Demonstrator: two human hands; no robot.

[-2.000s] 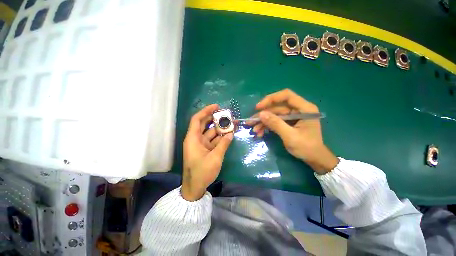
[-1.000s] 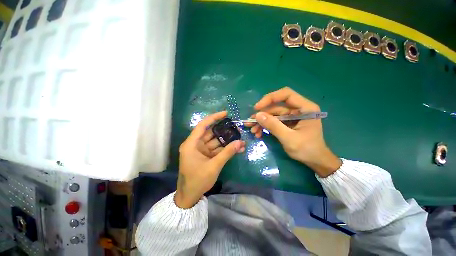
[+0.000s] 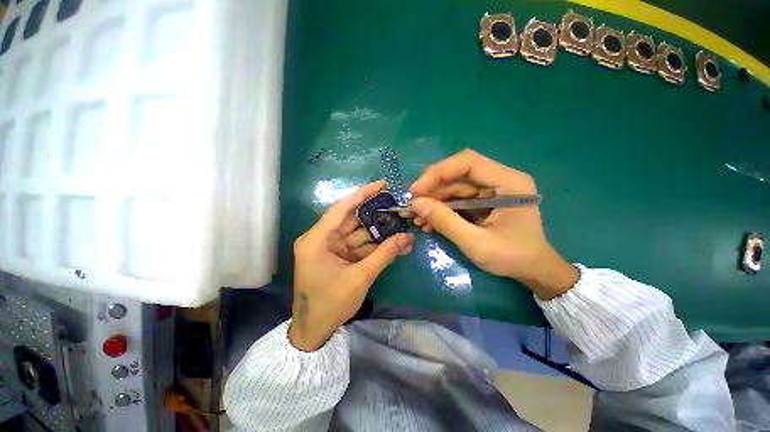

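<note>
My left hand [image 3: 342, 253] holds a black housing [image 3: 382, 218] between thumb and fingers, its dark inner side facing up. My right hand [image 3: 481, 215] grips slim grey tweezers [image 3: 498, 202] like a pencil; their tip is over the upper part of the housing. Whether the tip touches it, or holds a part, is too small to tell. A clear film [image 3: 359, 139] lies on the green mat under and behind the hands, with rows of tiny dark specks [image 3: 389, 162] just above the housing.
Several copper-coloured metal cases [image 3: 610, 46] stand in a row at the back right, by yellow tape [image 3: 667, 23]. One more case [image 3: 751, 252] lies at the far right. A white foam tray [image 3: 245, 160] fills the left. Below it is a machine panel with a red button [image 3: 115, 345].
My left hand has turned the piece from its metal-ringed face to its black side. The tweezers' tip has moved over the housing. The view has shifted slightly.
</note>
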